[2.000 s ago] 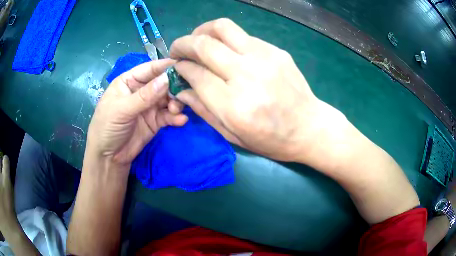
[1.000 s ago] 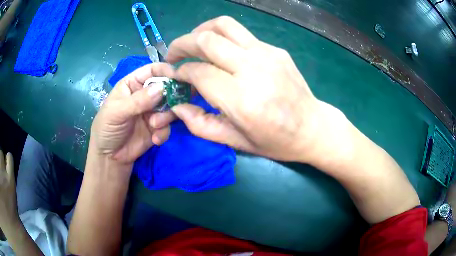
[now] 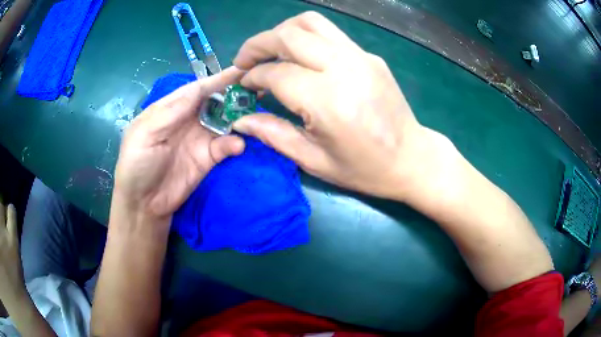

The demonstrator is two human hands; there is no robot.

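My left hand [image 3: 172,141] holds a small rounded housing [image 3: 215,117] with a silvery rim between its fingers. My right hand [image 3: 349,112] pinches a small green circuit board [image 3: 241,101] with a dark square chip between thumb and fingers. The board is tilted beside the housing and overlaps its right edge; whether they are joined cannot be told. Both hands are above a crumpled blue cloth [image 3: 247,204] on the green bench.
Thread snips [image 3: 191,36] with a blue handle lie above the cloth. A flatter blue cloth [image 3: 58,49] is at upper left. A brown edge strip [image 3: 455,56] borders the belt, where small parts [image 3: 531,54] lie. A ridged green tray [image 3: 580,207] and a neighbour's watch wrist [image 3: 581,289] are at right.
The board has turned and now shows its chip side, with the housing's silvery rim visible beside it. My left thumb has moved down off the parts. The belt parts have shifted left.
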